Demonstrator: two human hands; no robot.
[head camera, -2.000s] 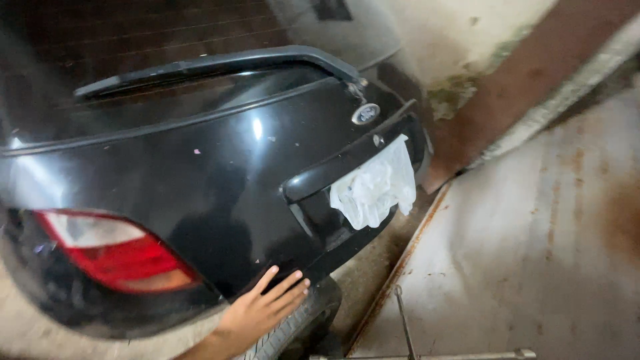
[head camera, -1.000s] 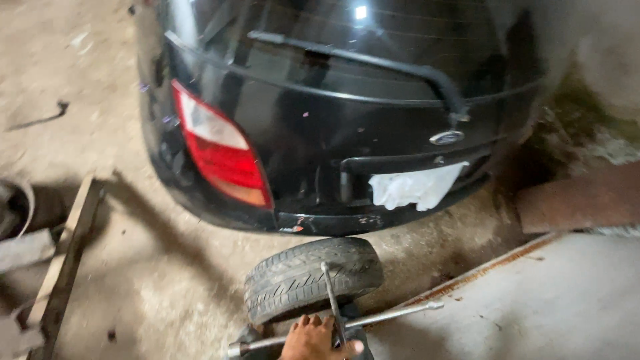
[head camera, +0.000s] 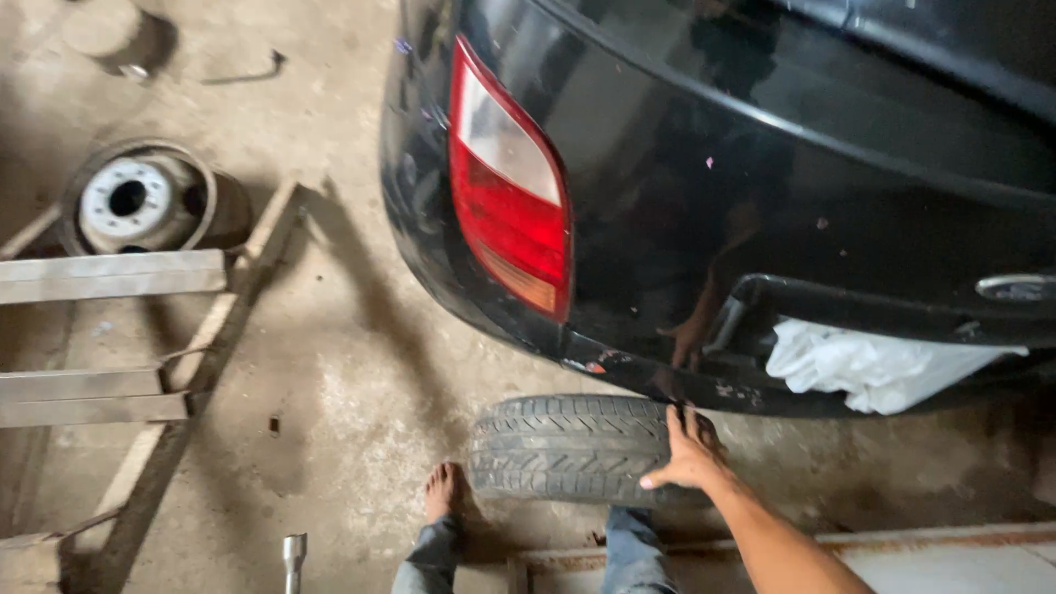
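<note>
A worn black car tire (head camera: 569, 450) stands on edge, tread facing up, beside the rear bumper of a black car (head camera: 643, 214). From the lower right, my right hand (head camera: 691, 462) reaches across the tread at its right part, thumb toward the near edge and fingers spread toward the bumper. My left hand is out of view. At the bottom left, the socket end of a metal wrench (head camera: 294, 549) shows; the rest of it is cut off. A white plastic bag (head camera: 883, 363) covers part of the license plate recess, right of the red and white taillight (head camera: 511, 190).
My bare foot (head camera: 443, 492) is on the concrete floor left of the tire. A wooden frame (head camera: 198, 330) and a steel wheel rim (head camera: 140, 198) lie at left. An L-shaped tool (head camera: 247, 76) lies farther back. A rust-edged pale panel (head camera: 949, 561) runs along the lower right.
The view has shifted a lot. One second ago a hand was on the cross-shaped lug wrench in front of the tire; now my right hand is on the tire and only a wrench end shows at lower left.
</note>
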